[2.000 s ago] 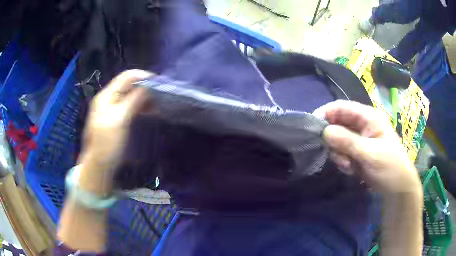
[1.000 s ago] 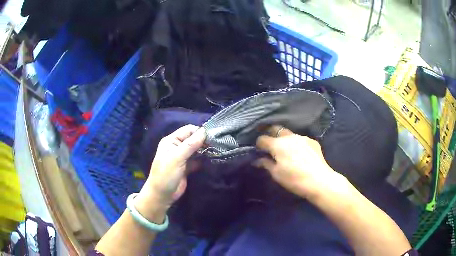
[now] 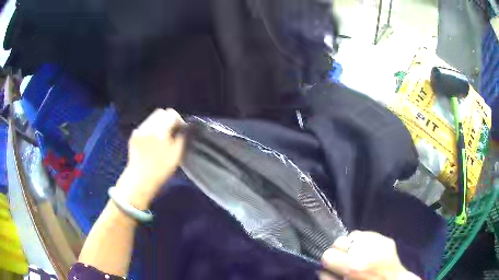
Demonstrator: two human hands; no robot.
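Observation:
A dark denim garment (image 3: pixel 361 142) lies across my lap and reaches forward over the crate area. Its open end (image 3: pixel 257 186) is stretched between my hands, showing a grey ribbed-looking inside and a whitish frayed edge. My left hand (image 3: pixel 156 142), with a pale green bangle at the wrist, grips the upper left end of the opening. My right hand (image 3: pixel 364 257) pinches the lower right end near the bottom of the picture. Both hands are somewhat blurred.
A yellow-wrapped stool (image 3: pixel 427 123) stands at the right, with a black-headed mallet (image 3: pixel 450 83) with a lime-green handle on it. A blue crate (image 3: pixel 96 169) is at the left and a green crate (image 3: pixel 473 238) at the lower right. Red material (image 3: pixel 61 169) lies at the left.
My hands have moved apart, the left up and leftwards, the right down and rightwards. The opening is now stretched diagonally, and dark cloth covers most of the far blue crate.

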